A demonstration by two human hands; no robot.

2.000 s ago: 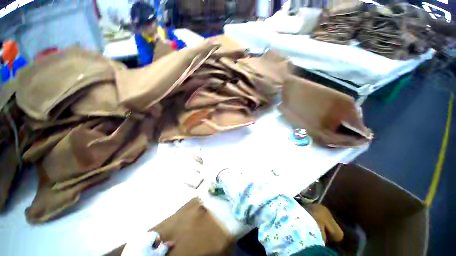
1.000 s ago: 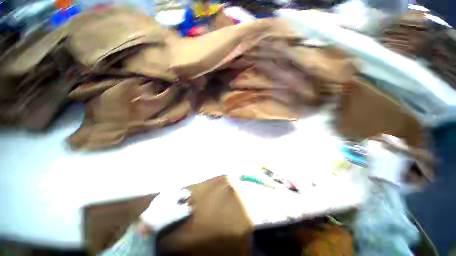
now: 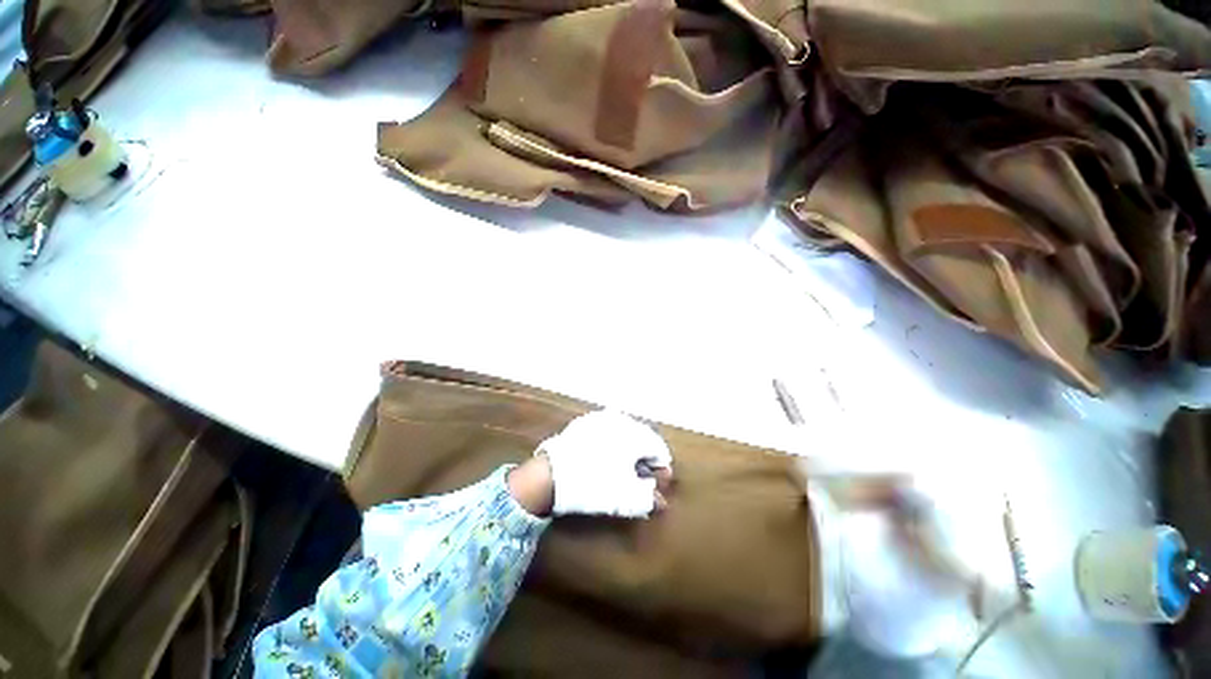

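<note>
A brown bag point(image 3: 717, 531) lies flat at the near edge of the white table, its straight top edge facing away. My left hand point(image 3: 604, 464), in a white glove with bare fingertips, lies on the bag's upper middle with the fingers curled against the fabric. My right hand point(image 3: 896, 531) is a pale, strongly blurred shape just right of the bag's right edge; its fingers and anything in them cannot be made out. A thin pale tool point(image 3: 1016, 555) with a dark cord lies to its right.
A pot with a blue top point(image 3: 1135, 574) stands at the right; another pot point(image 3: 86, 157) stands at the far left beside a silvery cluster point(image 3: 37, 219). Brown bags point(image 3: 571, 100) are piled along the back. More brown bags point(image 3: 100, 504) hang at the lower left. A small slim item point(image 3: 789, 401) lies beyond the bag.
The view has turned down onto the table. My right hand has come from the far right, by the blue-topped pot, to beside the bag. My left hand is still on the bag.
</note>
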